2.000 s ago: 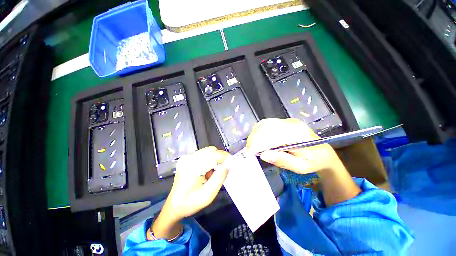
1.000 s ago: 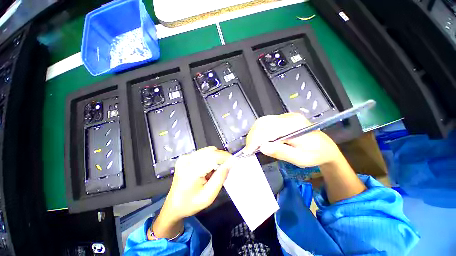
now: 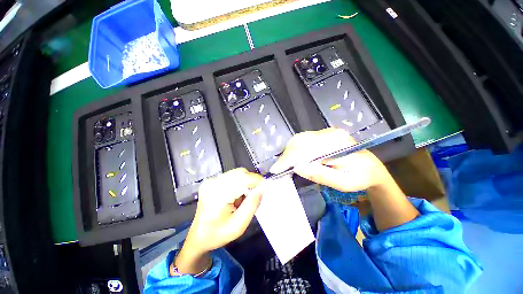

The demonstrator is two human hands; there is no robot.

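Note:
My left hand (image 3: 225,209) pinches the top edge of a white sticker sheet (image 3: 285,221), which hangs down below the fingers. My right hand (image 3: 335,161) holds long silver tweezers (image 3: 373,141), their tip at the sheet's top edge, touching or very near my left fingertips. What the tip grips is too small to tell. Behind my hands a black foam tray (image 3: 150,166) holds several phone assemblies (image 3: 192,149) in its pockets, cameras at the far end, with small white and orange-yellow marks on their panels. My hands cover the near end of the third phone.
A blue parts bin (image 3: 135,46) with small white pieces stands behind the tray at left. A pale board (image 3: 229,10) lies at the back. Black foam stacks stand at left and right (image 3: 441,69). A brown carton (image 3: 427,181) is below the bench edge at right.
The tweezers' rear end has risen and their tip has shifted slightly left at the sheet. The tray and bin appear slightly further left and up. My left hand keeps its pinch.

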